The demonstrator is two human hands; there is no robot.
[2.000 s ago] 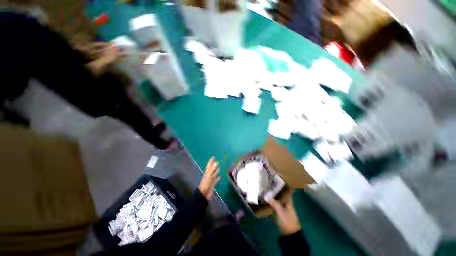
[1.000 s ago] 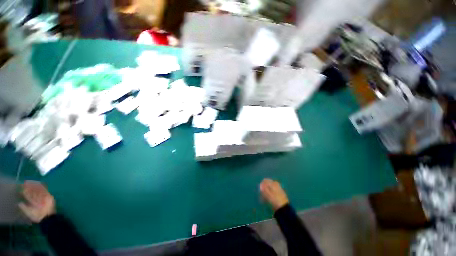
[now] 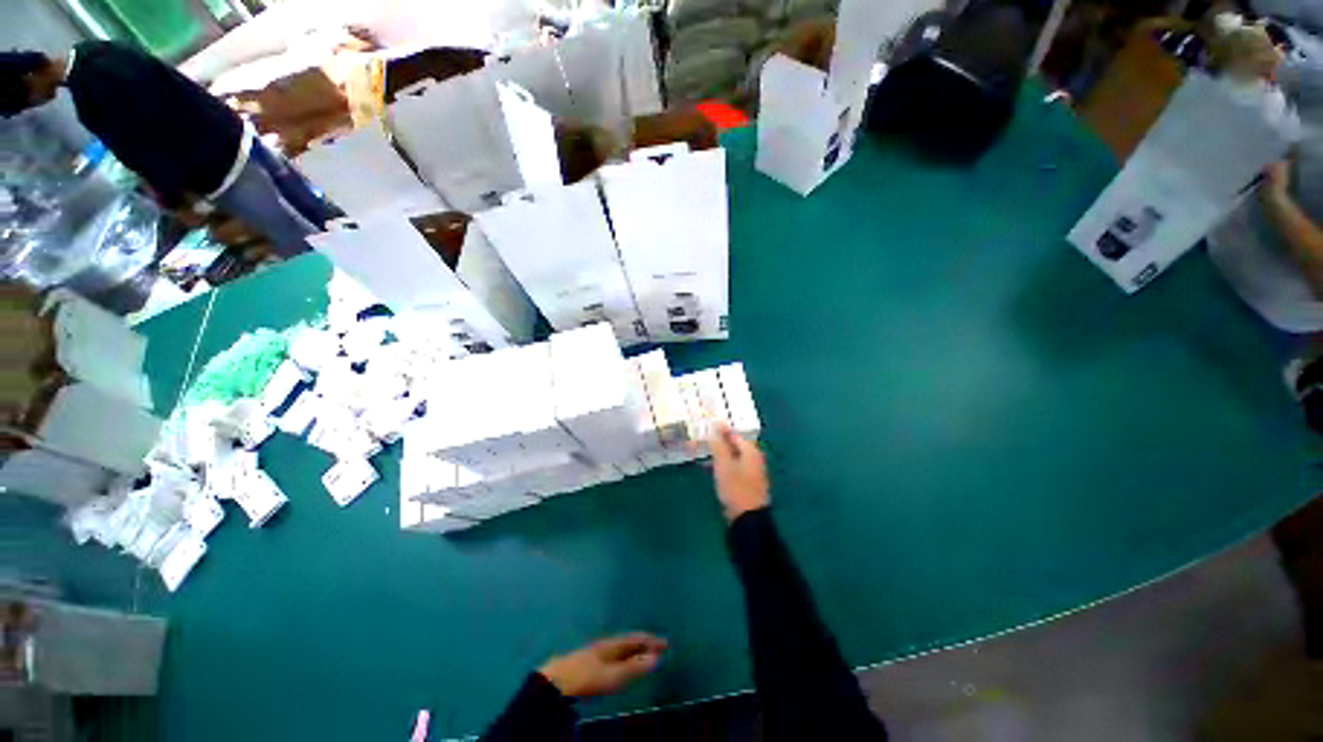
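Observation:
My right hand [image 3: 740, 473] reaches to the right end of a row of small white boxes [image 3: 702, 405] on the green table; its fingertips are at the end boxes, and whether they grip one is hidden. My left hand [image 3: 607, 665] is over the table near its front edge, fingers together and slightly bent; I cannot make out anything in it. Larger white boxes [image 3: 501, 399] lie stacked two high at the left part of the same row.
Open white retail boxes [image 3: 675, 247] stand behind the row. Flat white brackets [image 3: 348, 480] and a green heap [image 3: 242, 365] lie at left. A black item [image 3: 950, 80] is at the back. At right, a person's arm is by a white box [image 3: 1183, 181]. Another person leans at back left.
The view has turned right. My right hand has moved forward to the end of the white box row. My left hand has come in from the far left towards the middle.

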